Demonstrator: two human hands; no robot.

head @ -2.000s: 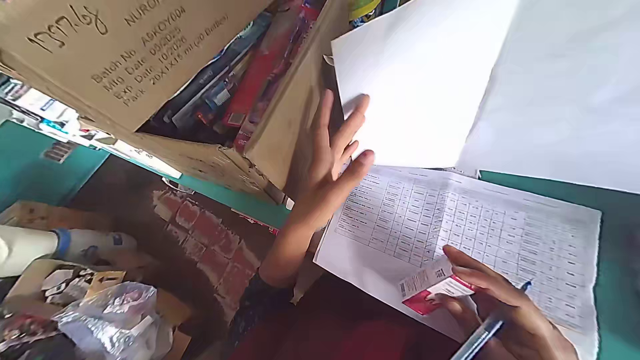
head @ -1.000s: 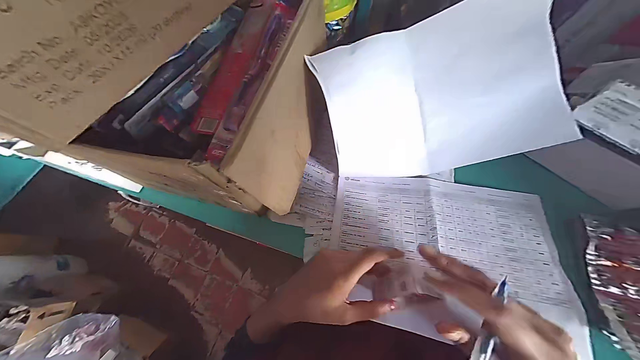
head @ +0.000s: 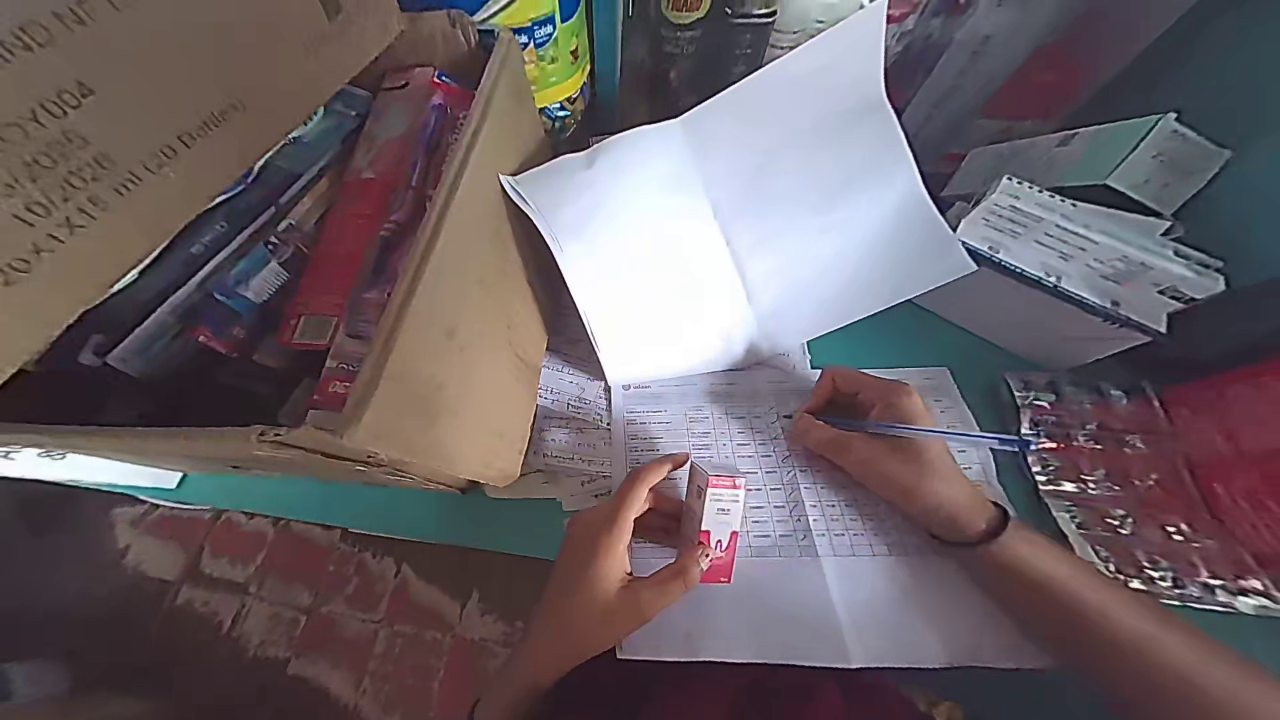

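My left hand (head: 625, 560) grips a small white and pink carton (head: 718, 525) upright between thumb and fingers, over the lower left of a printed table sheet (head: 740, 620). In my right hand (head: 880, 450) is a blue ballpoint pen (head: 930, 432), its tip at the upper middle of the printed grid. A dark band circles the right wrist. Behind the printed sheet, a blank white page (head: 740, 210) is folded up and curls at its edges. Handwritten papers (head: 575, 430) lie partly beneath, at the left.
An open cardboard box (head: 460, 300) with toothbrush packs (head: 350, 210) stands at the left. To the right are a torn white carton with papers (head: 1090, 250) and red-silver packets (head: 1120, 480). A yellow-green container (head: 550, 50) and a dark bottle (head: 690, 50) stand behind. Brick floor shows lower left.
My right hand has moved away from the carton up onto the printed grid, with the pen now pointing left. The left hand, off the carton two seconds ago, now holds it. The view has shifted.
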